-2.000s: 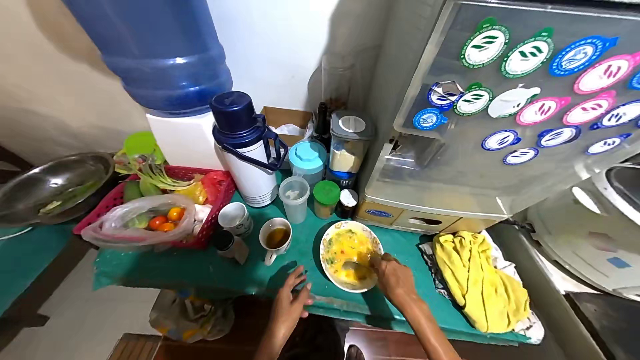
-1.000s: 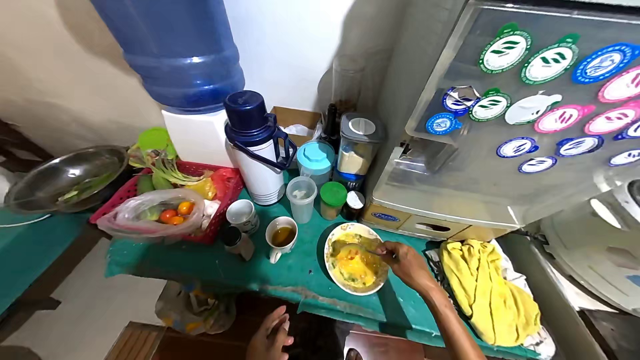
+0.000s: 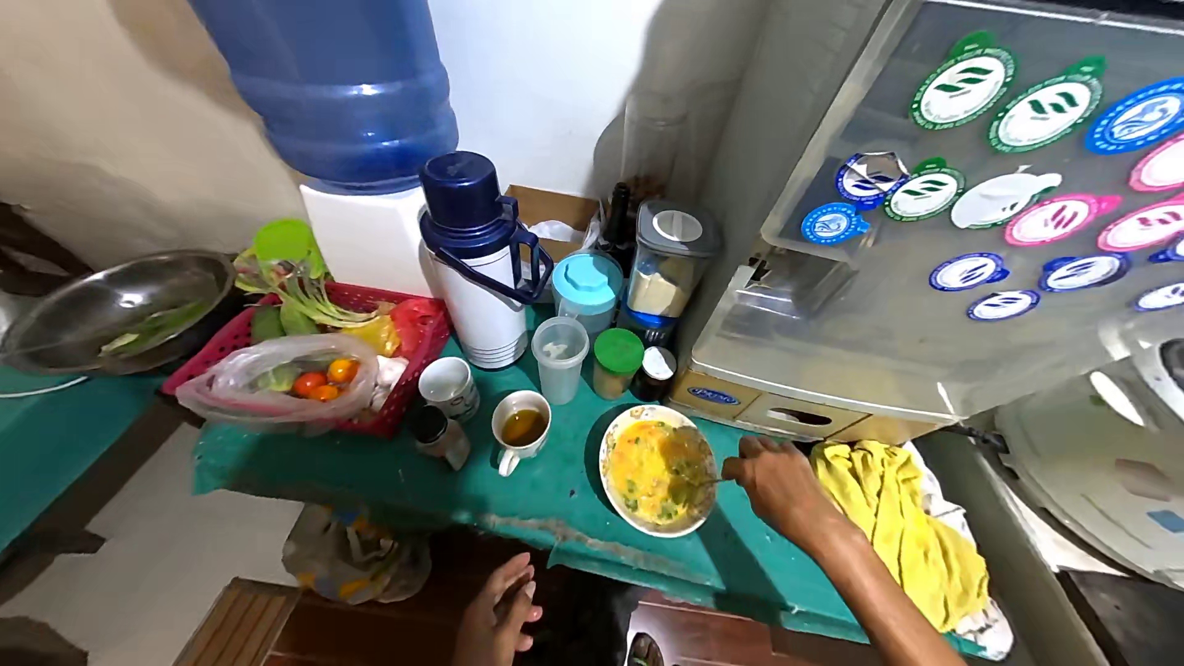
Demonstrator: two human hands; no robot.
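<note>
A bowl (image 3: 659, 470) with a patterned rim holds a yellow egg-like mixture with green and orange bits. My right hand (image 3: 772, 481), at the bowl's right side, grips a metal utensil's handle (image 3: 710, 481); the utensil's head is hidden in the mixture. In front of the table edge, my left hand (image 3: 499, 610) is held in the air, fingers apart, holding nothing. Left of the bowl stands a white cup (image 3: 521, 431) of brown liquid. Behind the bowl are a green-lidded jar (image 3: 617, 363), a small dark jar with a white lid (image 3: 654, 374) and a translucent plastic cup (image 3: 560, 359).
A thermos (image 3: 481, 277), another mug (image 3: 449, 388) and a shaker (image 3: 440, 437) stand on the green-covered table (image 3: 592, 504). Leftward are a red basket (image 3: 407, 407) of vegetables and a metal wok (image 3: 120, 310). A yellow cloth (image 3: 893, 527) lies right, before the refrigerator (image 3: 832, 324).
My left hand has moved from near the bowl to in front of the table edge. My right hand stays at the bowl's right side, and the utensil in the mixture has shifted.
</note>
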